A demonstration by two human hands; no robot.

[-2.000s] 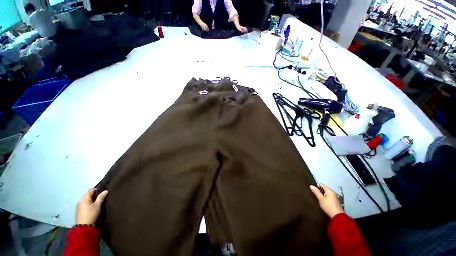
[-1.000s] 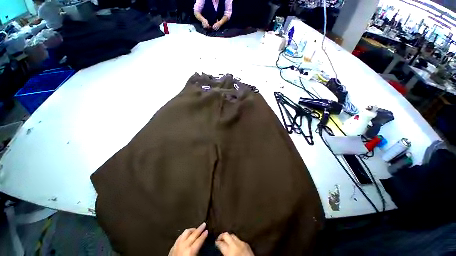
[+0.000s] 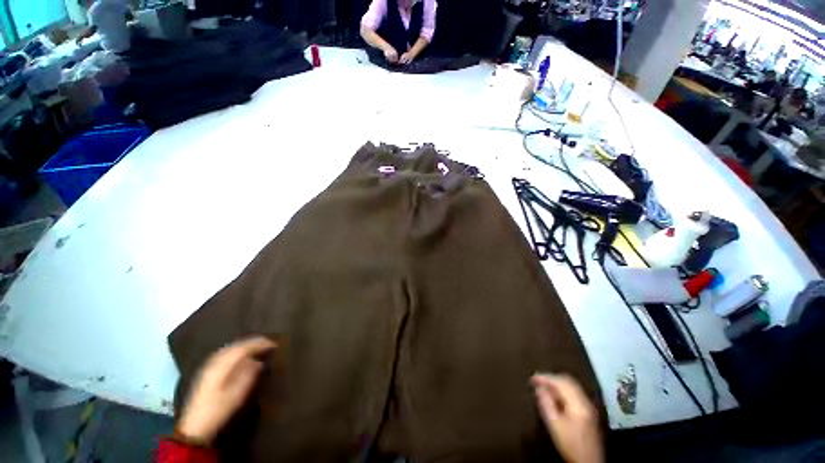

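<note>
Brown wide-leg trousers (image 3: 326, 271) lie flat on the white table, waist away from me, legs towards me. The gathered waistband (image 3: 416, 163) shows small pale loops. The lower leg ends run past the picture's bottom edge. My left hand (image 3: 226, 384) is over the lower left leg, blurred, with fingers bent; whether it touches the cloth is unclear. My right hand (image 3: 568, 414) is over the lower right leg near its outer edge, also blurred, holding nothing visible.
Black hangers (image 3: 554, 233), a black hair dryer (image 3: 602, 206), a white bottle (image 3: 677, 237), a phone (image 3: 668, 331), cables and a spray can (image 3: 742, 295) lie at right. Dark clothes (image 3: 208, 72) lie at far left above a blue basket (image 3: 95, 163). A person (image 3: 398, 32) works opposite.
My hands have moved from the outer leg edges to the middle between the legs, then apart again over the two legs. The legs lie closer together than at first.
</note>
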